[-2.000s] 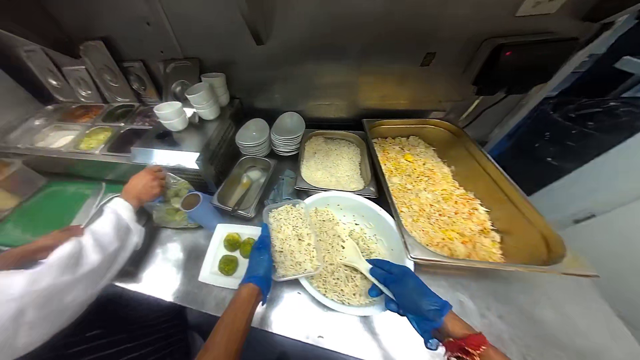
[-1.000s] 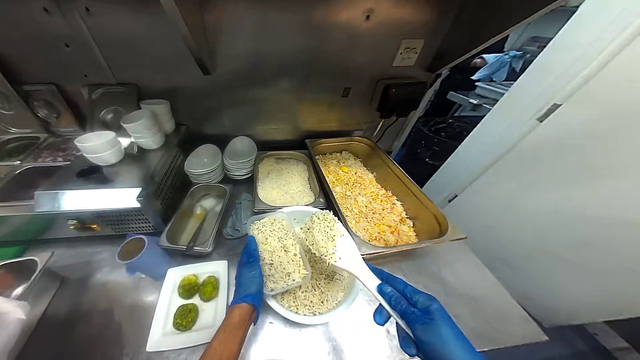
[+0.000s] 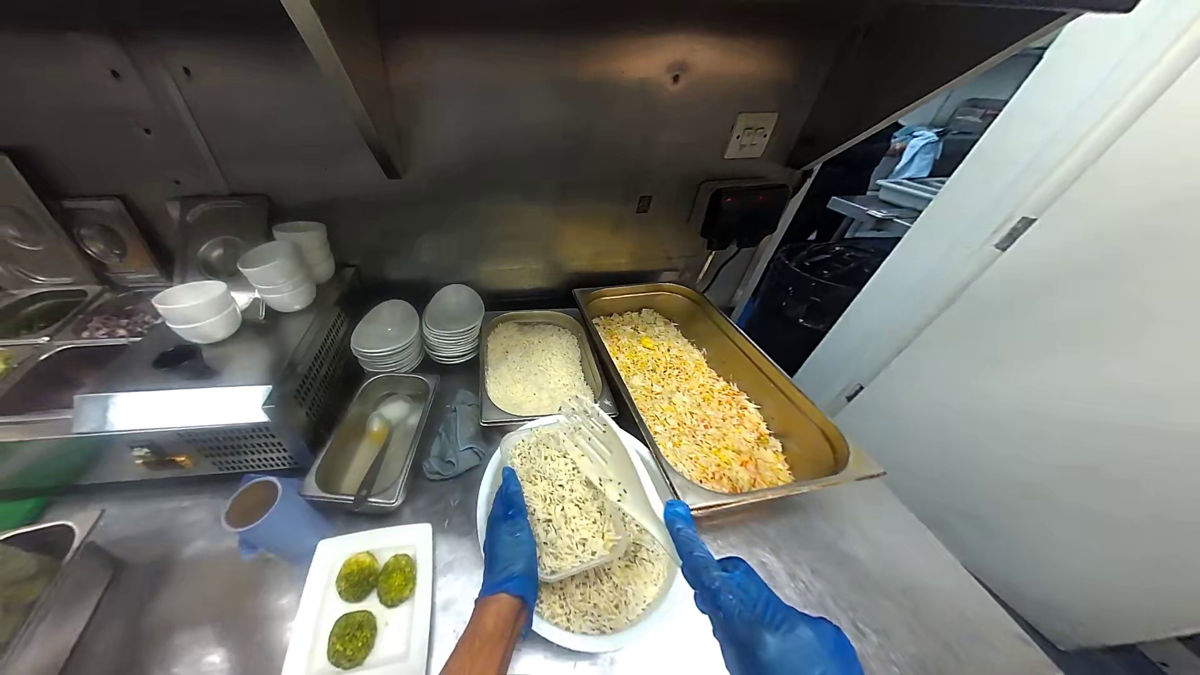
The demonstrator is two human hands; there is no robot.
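My left hand (image 3: 511, 544), in a blue glove, holds a clear plastic container (image 3: 567, 502) filled with rice flecked with dark bits. The container is over a white bowl (image 3: 487, 487) of the same rice. My right hand (image 3: 741, 595), also blue-gloved, grips the handle of a white slotted serving spoon (image 3: 614, 469); its slotted head lies over the container's upper right edge. Behind the bowl stands a steel pan of pale rice (image 3: 534, 367). To its right is a large steel tray of yellow and orange rice (image 3: 694, 398).
A white plate (image 3: 420, 600) with green patties (image 3: 352, 639) lies at left, near a blue mug (image 3: 272, 514). Behind are a steel pan holding a ladle (image 3: 375, 441), a folded cloth (image 3: 457, 436) and stacked white dishes (image 3: 386, 336). White bowls (image 3: 199, 309) stand on a steel unit.
The spoon held rice above the bowl one second ago; now its slotted head shows little rice and is at the container's edge. The view has swung right, and the co-worker's arm is out of view.
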